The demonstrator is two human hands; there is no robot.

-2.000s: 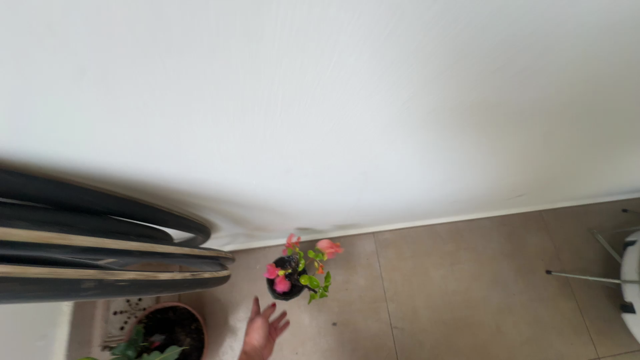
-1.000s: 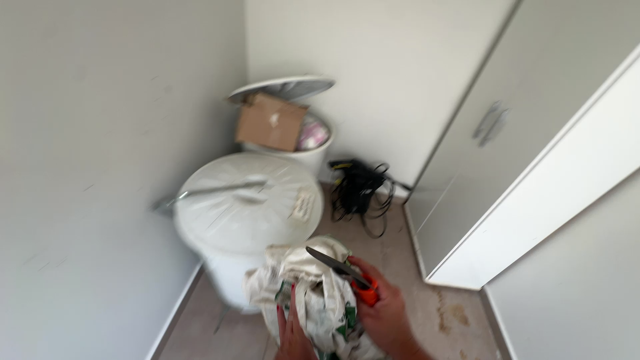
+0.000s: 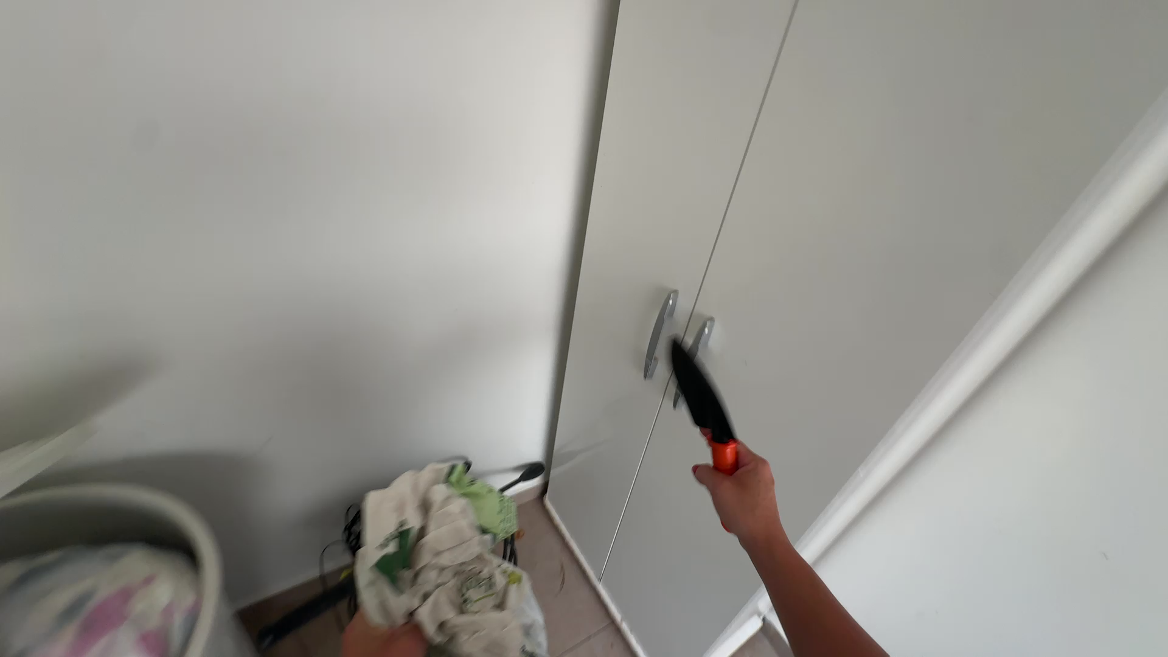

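My right hand (image 3: 744, 493) grips the orange handle of a garden trowel (image 3: 701, 392) with a black blade, its tip pointing up toward the cabinet handles. The two grey handles (image 3: 661, 334) sit on the pale doors of a tall cabinet (image 3: 821, 228); the blade overlaps one of them in view, and whether it touches cannot be told. At the bottom, my left hand (image 3: 388, 639) holds a crumpled white plastic bag (image 3: 447, 566) with green print. Most of that hand is hidden below the bag and the frame's edge.
A round white bin (image 3: 205, 557) with bagged contents (image 3: 100, 602) stands at lower left. Black cables and a black tool (image 3: 306, 613) lie on the tiled floor (image 3: 557, 566) behind the bag. White walls enclose the corner, with a white frame (image 3: 985, 365) at right.
The view has turned toward the cabinet. My right hand with the trowel has moved away from the bag, which it was close beside a second ago. The trowel and bag are not seen two seconds ago.
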